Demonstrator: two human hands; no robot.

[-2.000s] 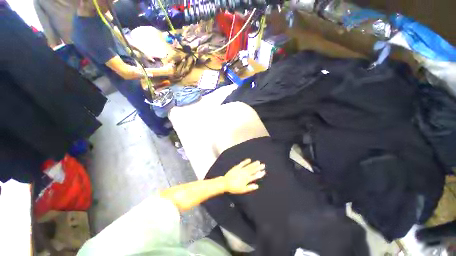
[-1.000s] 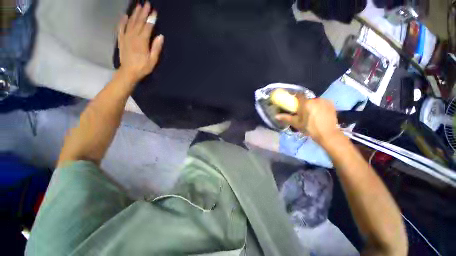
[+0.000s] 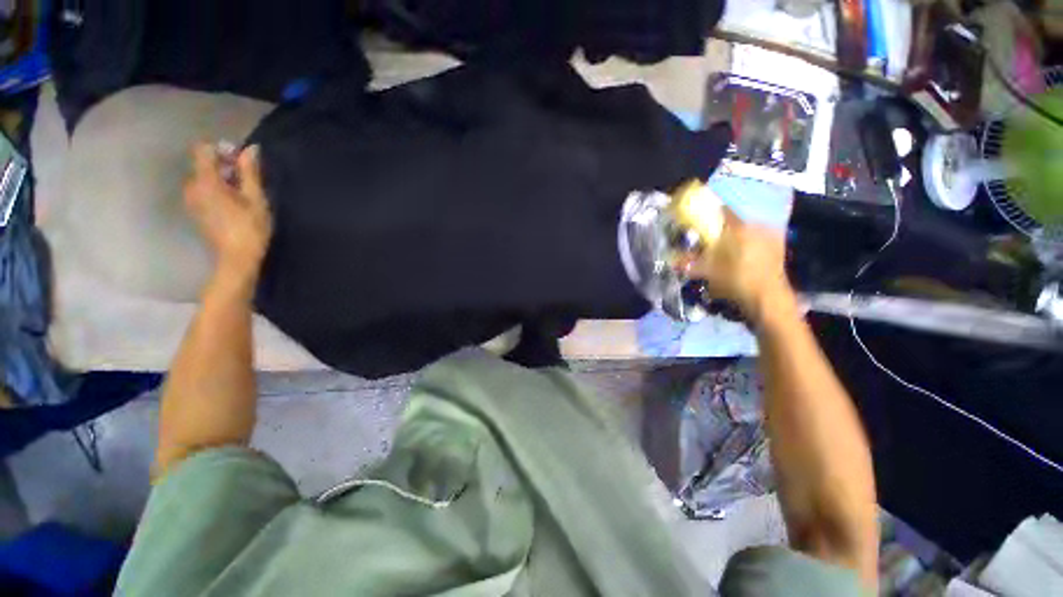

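Note:
A black garment [image 3: 455,222] lies spread over the beige padded pressing table [image 3: 152,175]. My left hand [image 3: 233,210] is at the garment's left edge with its fingers bent; whether it pinches the cloth or something small is unclear. My right hand [image 3: 740,262] is closed on the yellow handle of the silver steam iron [image 3: 647,251]. The iron is at the garment's right edge, beside the light blue mat [image 3: 752,204]; whether its sole touches the cloth cannot be told.
More black garments [image 3: 210,41] lie along the far edge, with a small blue item [image 3: 298,89]. A metal tray [image 3: 816,128] with red items is beyond the mat. A green fan [image 3: 1032,152] stands far right. A whitish hose [image 3: 933,315] and a thin white cable [image 3: 933,397] run right.
Since one second ago, the view has shifted and shows more of the table's left end. My left hand has gone from flat on the cloth to bent fingers at its left edge. My right hand still holds the iron.

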